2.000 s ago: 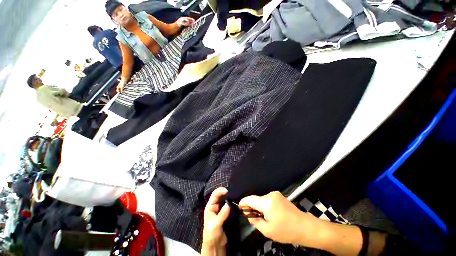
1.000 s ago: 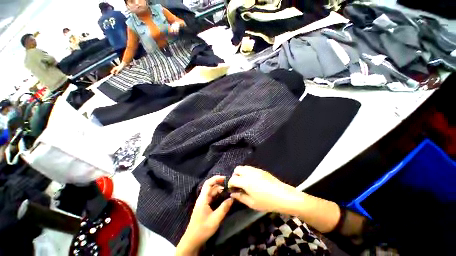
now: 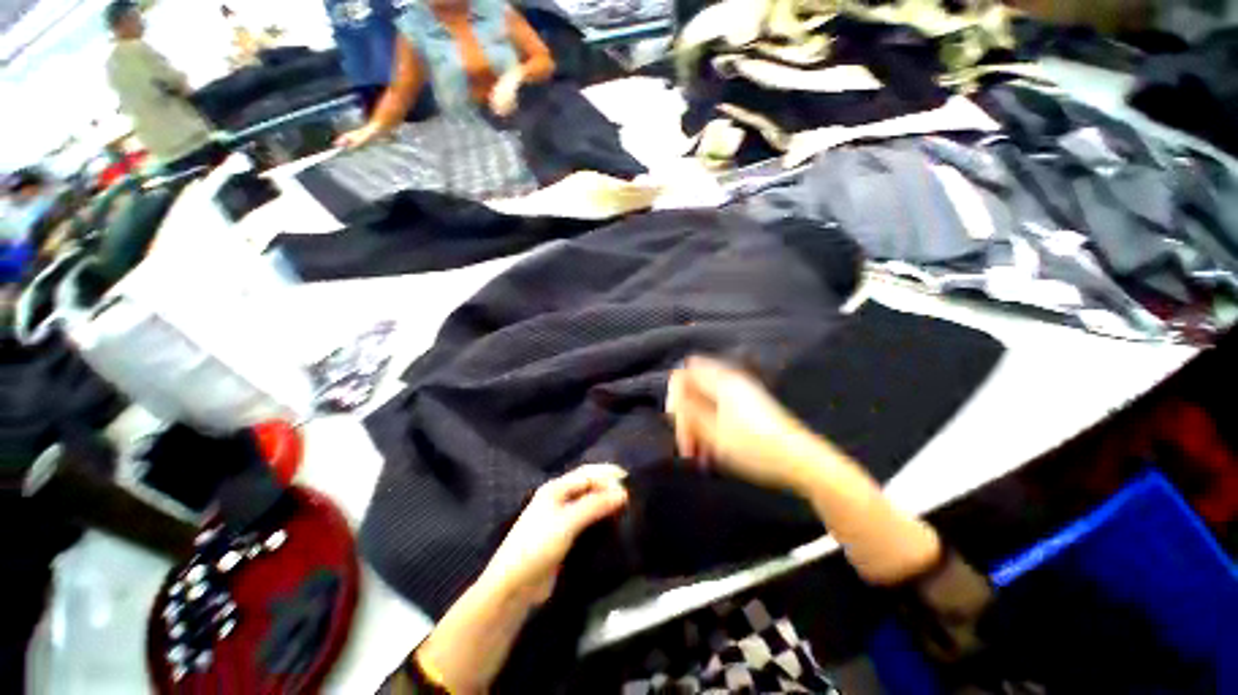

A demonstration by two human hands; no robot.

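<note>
A dark garment with a fine pale grid (image 3: 543, 326) lies rumpled in front of me, with its plain black panel (image 3: 910, 367) turned out at the right. My left hand (image 3: 564, 523) pinches the garment's near edge between thumb and fingers. My right hand (image 3: 726, 418) is raised above the garment, to the right of my left hand, blurred, with fingers bent together. A needle or thread cannot be made out. The dark red round tray (image 3: 333, 543) at the lower left holds small shiny white-and-black pieces (image 3: 197, 611) and flat dark pieces (image 3: 299, 625).
A white bag (image 3: 183, 353) stands left of the garment, near a clear packet (image 3: 353, 367). A dark cylinder (image 3: 102, 502) lies by the tray. Grey garments (image 3: 896, 204) are piled at the far right. A blue bin (image 3: 1100, 570) is below the table at right. A person (image 3: 469, 61) stands across the table.
My right hand has moved up and away from my left hand, which still pinches the edge. The view has tilted, and the tray shows more fully.
</note>
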